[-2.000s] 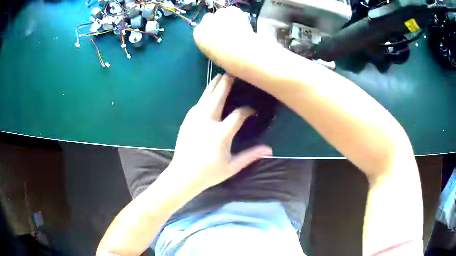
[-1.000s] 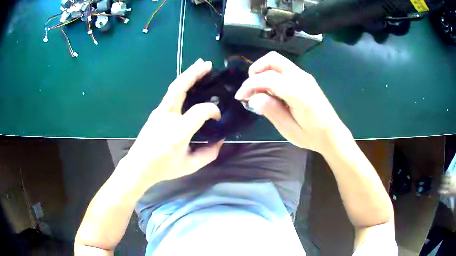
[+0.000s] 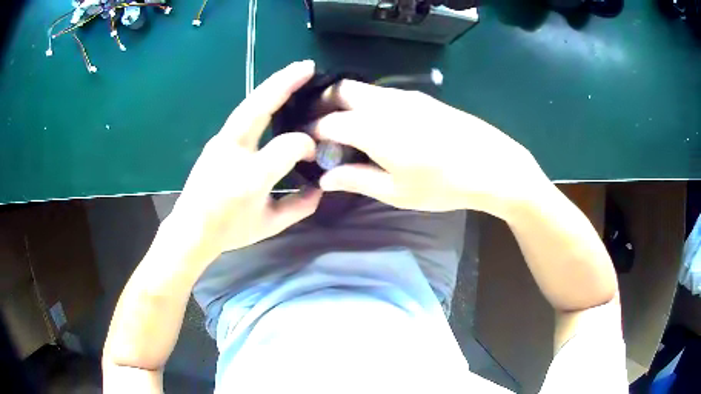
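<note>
A black round motor housing (image 3: pixel 296 115) is held over the table's front edge, mostly covered by both hands. My left hand (image 3: pixel 250 165) grips its left side, thumb over the cup. A small silvery motor (image 3: pixel 330 155) shows at the middle of the housing, between the fingers of my right hand (image 3: pixel 415 146). Thin leads run out to the right behind my right hand and end in a blurred white connector plug (image 3: pixel 436 76). Whether the motor touches the housing is hidden by the fingers.
A grey metal feeder box (image 3: pixel 384 25) stands at the back centre. Motors with coloured wires (image 3: pixel 132 14) lie at the back left. Dark rounded parts (image 3: pixel 530 11) are at the back right edge. A pale seam (image 3: pixel 250 46) crosses the green table. Cardboard boxes (image 3: pixel 511 269) are below.
My right hand reached to the back, came down holding the motor, and has now moved left over the housing. The view has shifted, so the screwdriver body is mostly out of the picture.
</note>
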